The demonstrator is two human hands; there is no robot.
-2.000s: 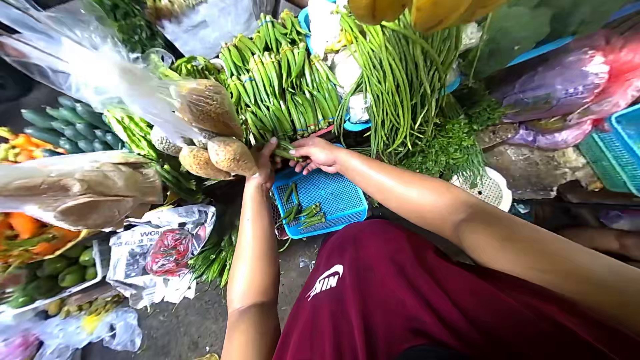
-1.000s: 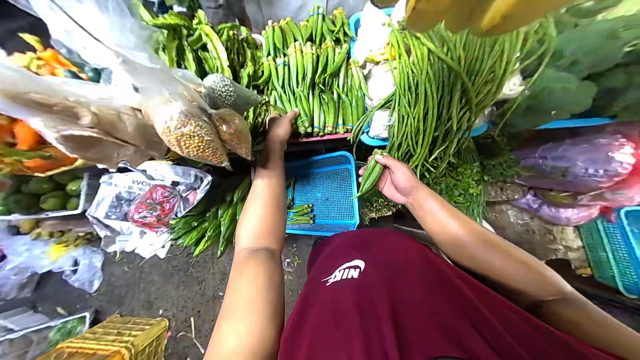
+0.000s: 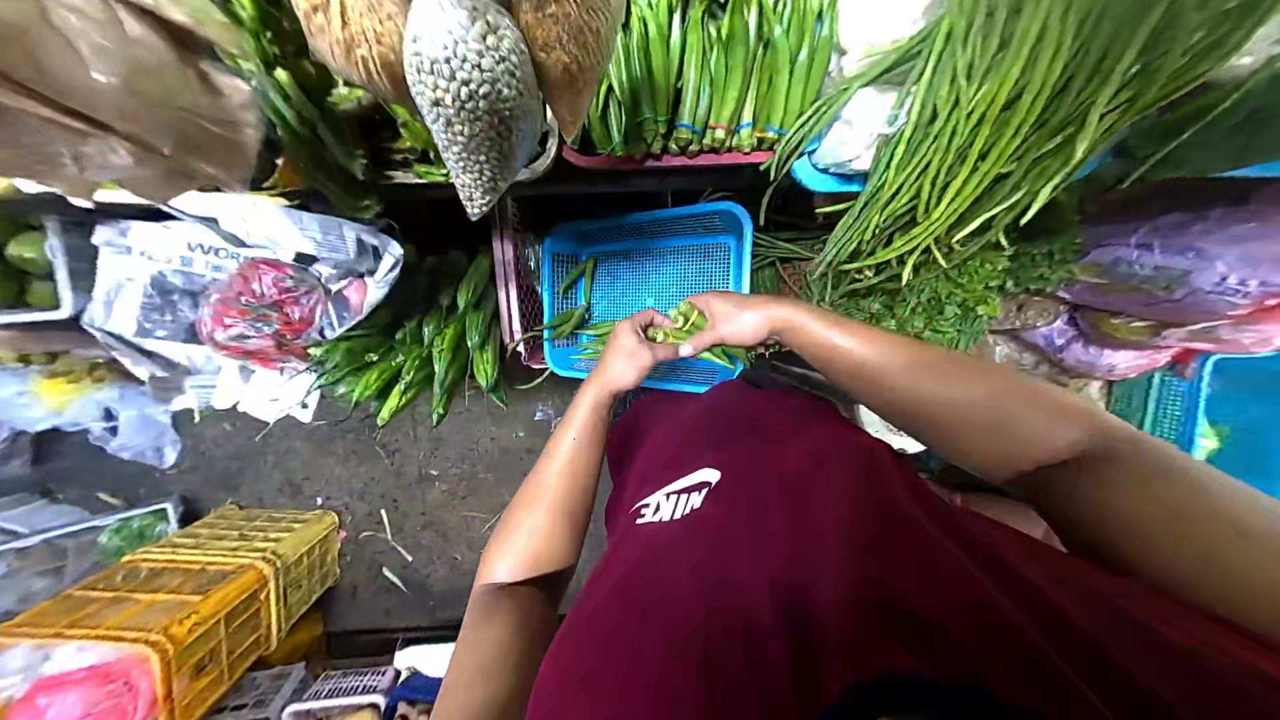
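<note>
Both hands meet over the front part of a blue plastic basket (image 3: 650, 225). Between them is a small bunch of green okra pods (image 3: 688, 318), with a yellowish band around it. My right hand (image 3: 735, 322) grips the bunch from the right. My left hand (image 3: 632, 350) closes on its left side, fingertips and thumb against the pods. A few loose green pods (image 3: 572, 320) lie in the basket's left part. Banded bundles of okra (image 3: 715, 75) stand in a pink tray behind the basket.
Long beans (image 3: 960, 150) hang at the right above leafy greens (image 3: 920, 310). Green peppers (image 3: 440, 350) lie left of the basket, beside a plastic bag with red contents (image 3: 265, 315). A bag of beans (image 3: 475, 95) hangs in front of the shelf. Yellow crates (image 3: 190, 590) stand at lower left.
My left hand has come from the stacked okra down to the basket. My right hand, right of the basket one second ago with pods in it, has moved in over it, and the hands now meet.
</note>
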